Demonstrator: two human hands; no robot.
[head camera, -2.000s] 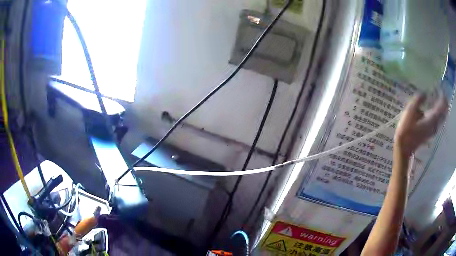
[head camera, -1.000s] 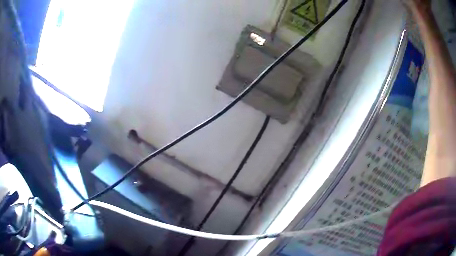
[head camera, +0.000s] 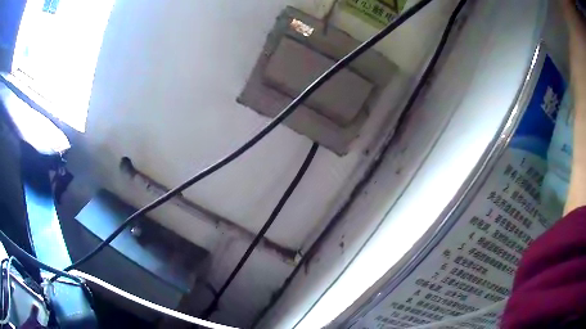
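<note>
A bare forearm (head camera: 576, 71) with a dark red sleeve (head camera: 552, 276) reaches up along the right edge, apparently my right arm. Its hand is cut off by the top edge, so its grip is hidden. The pale green-white water tank (head camera: 560, 157) shows only as a strip left of the forearm. A thin white feed tube (head camera: 151, 307) runs along the bottom left, leaves the frame, and shows faintly again beside the sleeve. My left hand is not in view.
A grey electrical box (head camera: 319, 80) is on the wall under a yellow warning sign (head camera: 372, 9). A black cable (head camera: 254, 138) crosses diagonally. A printed notice (head camera: 475, 250) hangs at right. A bright window (head camera: 61, 58) is upper left, with part of the station (head camera: 67, 299) at lower left.
My right hand has risen out through the top edge, and the sleeve has come into view. The view has shifted, so the tank shows less and the lower-left items have mostly left.
</note>
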